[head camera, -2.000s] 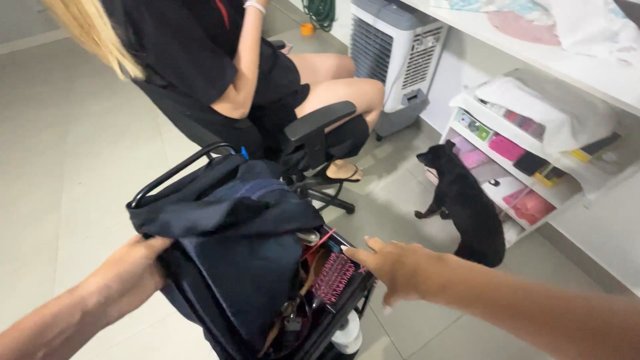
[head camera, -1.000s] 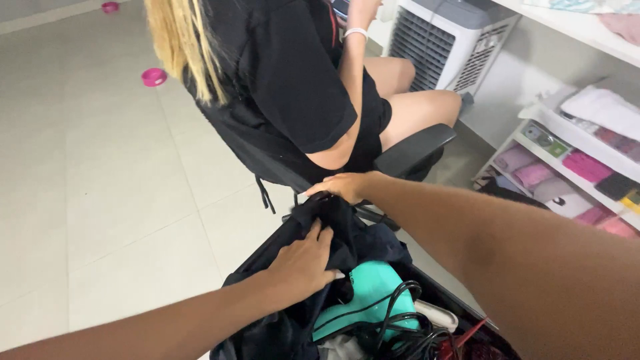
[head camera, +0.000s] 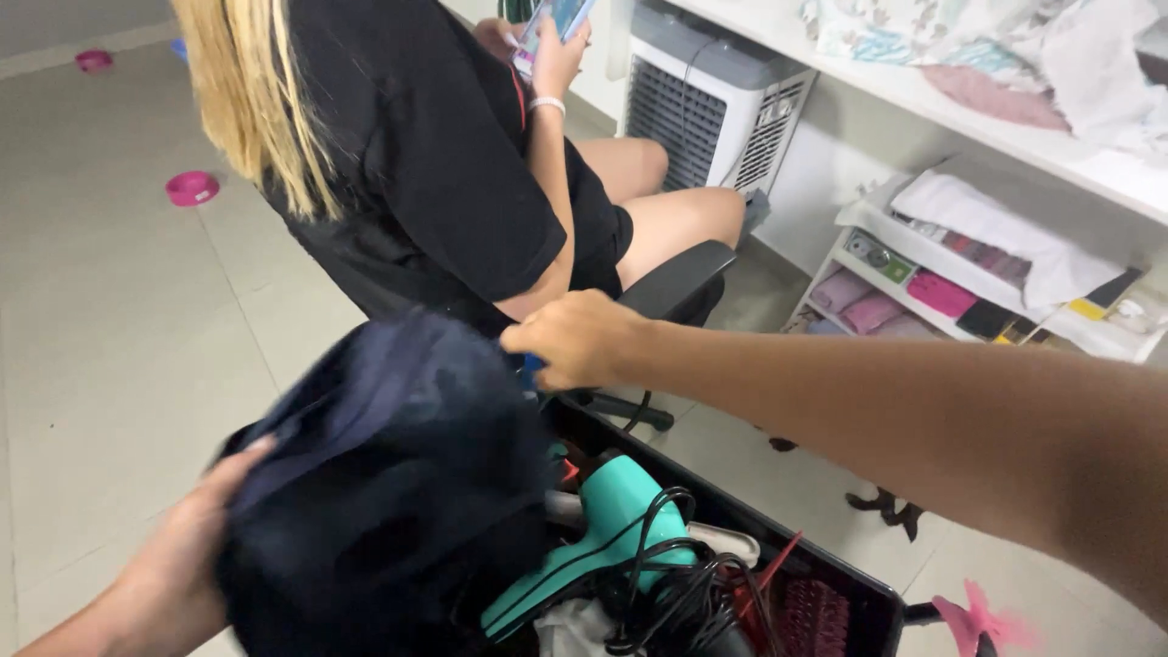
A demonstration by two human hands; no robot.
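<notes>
My left hand (head camera: 187, 547) grips the left edge of a dark navy cloth (head camera: 392, 484), blurred by motion, which hangs over the left part of a black trolley tray (head camera: 776, 525). My right hand (head camera: 575, 342) is closed at the cloth's upper right, beside a small blue item; what its fingers hold is partly hidden. Below it in the tray lie a turquoise hair dryer (head camera: 625, 511) with a tangled black cord (head camera: 666, 584), a dark red hairbrush (head camera: 812, 616), a red pointed item (head camera: 766, 575) and a whitish tool (head camera: 725, 540).
A person in black (head camera: 429, 164) sits on an office chair (head camera: 680, 278) just ahead, holding a phone (head camera: 552, 32). Beyond are an air cooler (head camera: 712, 100), a white counter (head camera: 876, 68) and a shelf with folded towels (head camera: 949, 292). Dark animal paws (head camera: 885, 506) show below my right forearm. A pink bowl (head camera: 192, 188) is on the floor.
The navy cloth, bunched lower a second ago, is now raised at the left. My left hand has moved left to its edge. More of the hair dryer and tray shows.
</notes>
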